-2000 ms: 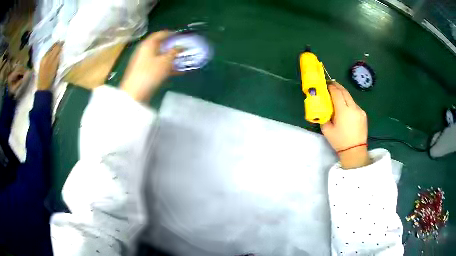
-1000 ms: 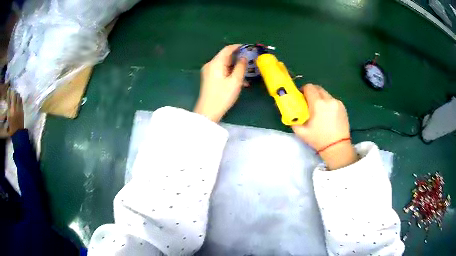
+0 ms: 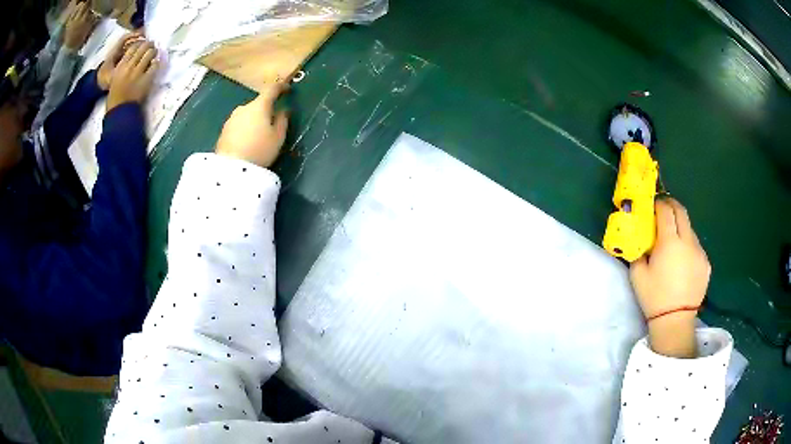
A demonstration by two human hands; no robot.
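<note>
My right hand (image 3: 675, 273) grips the yellow glue gun (image 3: 636, 199) by its handle. The gun points up the bench, and its front end overlaps the lower edge of a black-rimmed round unit (image 3: 630, 128) with a pale face; I cannot tell if they touch. A small red-wired component (image 3: 640, 94) lies just above the unit. My left hand (image 3: 252, 132) is far to the left, palm down, its fingertips near the cardboard's lower corner. No round unit shows in it; its fingers are partly hidden.
A pale grey sheet (image 3: 460, 295) lies between my arms. Cardboard (image 3: 269, 56) and a crinkled clear bag (image 3: 234, 17) are at upper left. A co-worker's dark blue sleeve (image 3: 121, 191) is at left. Red-silver components (image 3: 761, 429) are heaped at lower right, below a black cord (image 3: 737, 319).
My left hand has moved left, away from the gun; the unit it held is no longer visible. The gun has moved right to the other unit. The view has shifted and turned.
</note>
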